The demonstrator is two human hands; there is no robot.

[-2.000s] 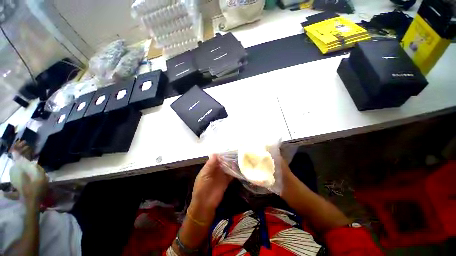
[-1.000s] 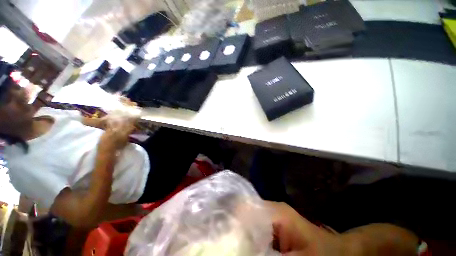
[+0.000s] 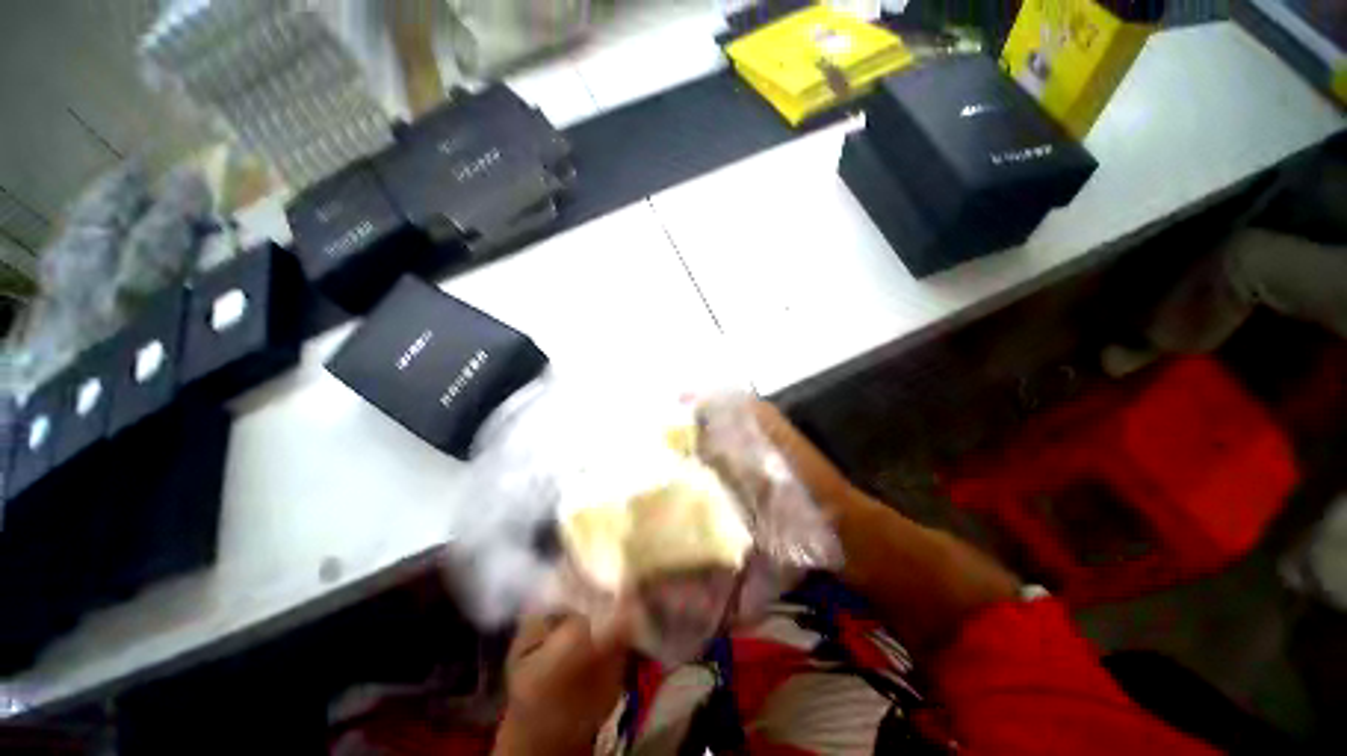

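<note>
A pale bun (image 3: 657, 517) in a crinkled clear plastic bag (image 3: 510, 495) is held in front of my chest, close to the table's front edge. My left hand (image 3: 569, 672) grips the bag from below left, blurred and partly cut off by the bottom edge. My right hand (image 3: 761, 443) holds the bag from the right, its fingers mostly hidden behind the plastic. A closed black gift box (image 3: 436, 362) with pale lettering lies on the white table just beyond the bag.
Open black boxes with white round pieces (image 3: 229, 310) stand in a row at left. Black boxes and lids (image 3: 473, 163) lie behind. Stacked black boxes (image 3: 975, 155), flat yellow sleeves (image 3: 817, 59) and a yellow-sleeved box (image 3: 1075, 56) are at right. A red stool (image 3: 1204, 458) stands below.
The view has swung back right and down from the co-worker. The yellow sleeves, right-hand boxes and red stool show again. The bagged bun is higher in view, with both hands now visible.
</note>
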